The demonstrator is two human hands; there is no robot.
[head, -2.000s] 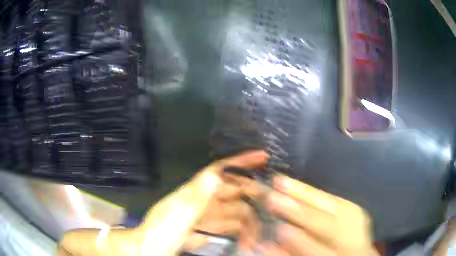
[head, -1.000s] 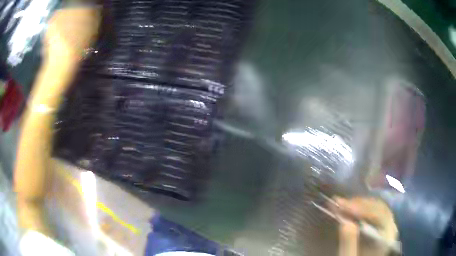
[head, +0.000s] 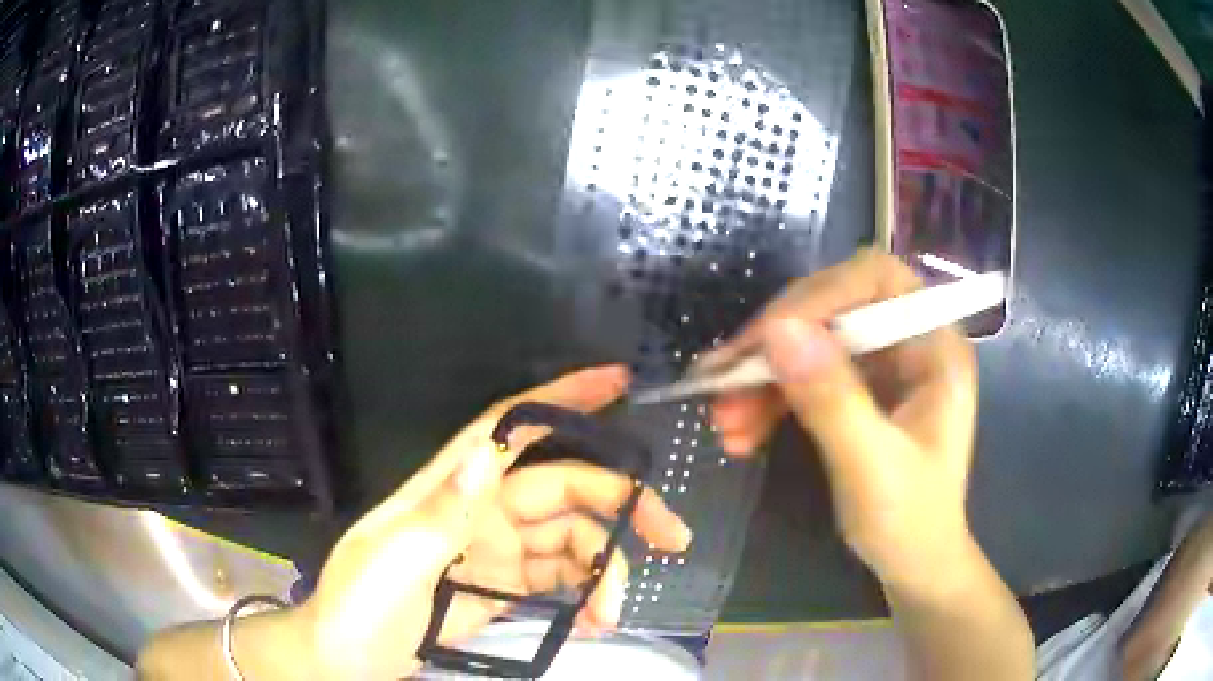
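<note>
My left hand [head: 466,532] holds a thin open black frame [head: 499,665] with a crossbar, tilted, its upper end between thumb and fingers. My right hand [head: 865,399] holds tweezers with a white sleeve [head: 918,314] like a pen. The metal points are at the upper end of the frame; whether they touch it or hold a piece, I cannot tell. A clear carrier sheet [head: 605,160] lies flat beyond and under my hands, with rows of small dots, dark in the glare and pale nearer me.
A large black tray [head: 226,319] with ribbed pockets lies at the left. A lit smartphone [head: 951,133] lies at the upper right, partly behind my right hand. Another black tray edge [head: 1193,399] shows at the far right. Another person's arm [head: 1177,612] is at the lower right.
My left hand has come back from the tray at the upper left and now holds a frame. My right hand has moved up and left relative to the bench, tweezers at the frame. The view has swung right.
</note>
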